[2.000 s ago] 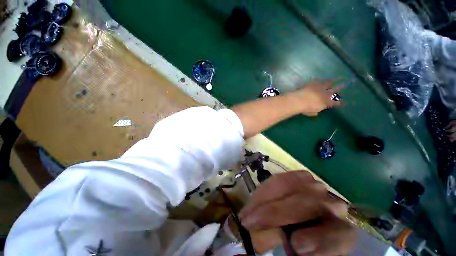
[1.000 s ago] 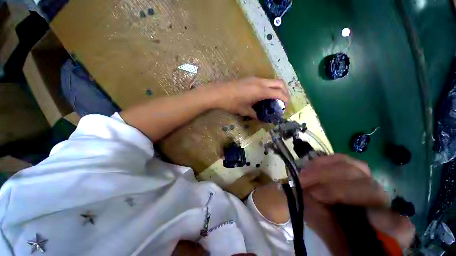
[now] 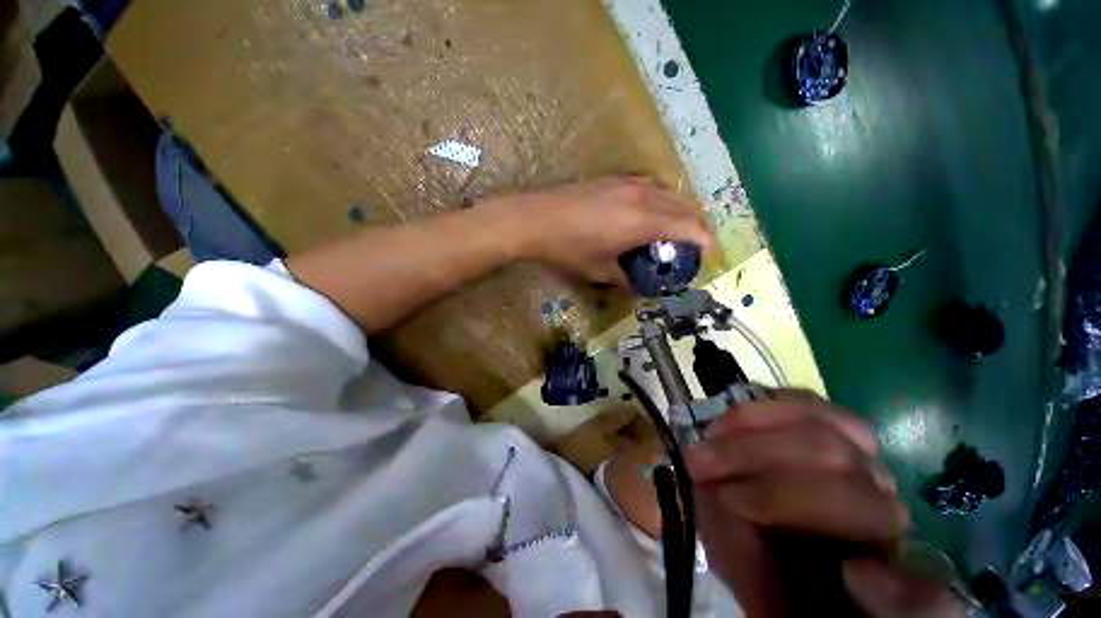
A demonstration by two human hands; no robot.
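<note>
My left hand [image 3: 598, 227] grips a round dark unit [image 3: 663, 268] above the board, with its shiny side showing. My right hand [image 3: 797, 465] is closed around the screwdriver, whose grip is mostly hidden by the fingers. The silver screwdriver nose [image 3: 686, 319] points at the unit's edge and is touching or very close to it; which of these I cannot tell. A clear tube bends away from the nose. A matt black part [image 3: 569, 374] lies on the board below my left hand.
The brown board [image 3: 302, 109] has a pale yellow end section. Beside it the green belt [image 3: 773, 193] carries round units [image 3: 819, 68], [image 3: 872, 291] with thin tails and dark lumps [image 3: 970, 328], [image 3: 966, 479]. Cardboard [image 3: 109, 157] stands at left; clear plastic lies at the far right.
My left hand came back from the belt and now holds a unit at the screwdriver nose. Over the last second both hands moved little, while the units on the belt shifted up in view.
</note>
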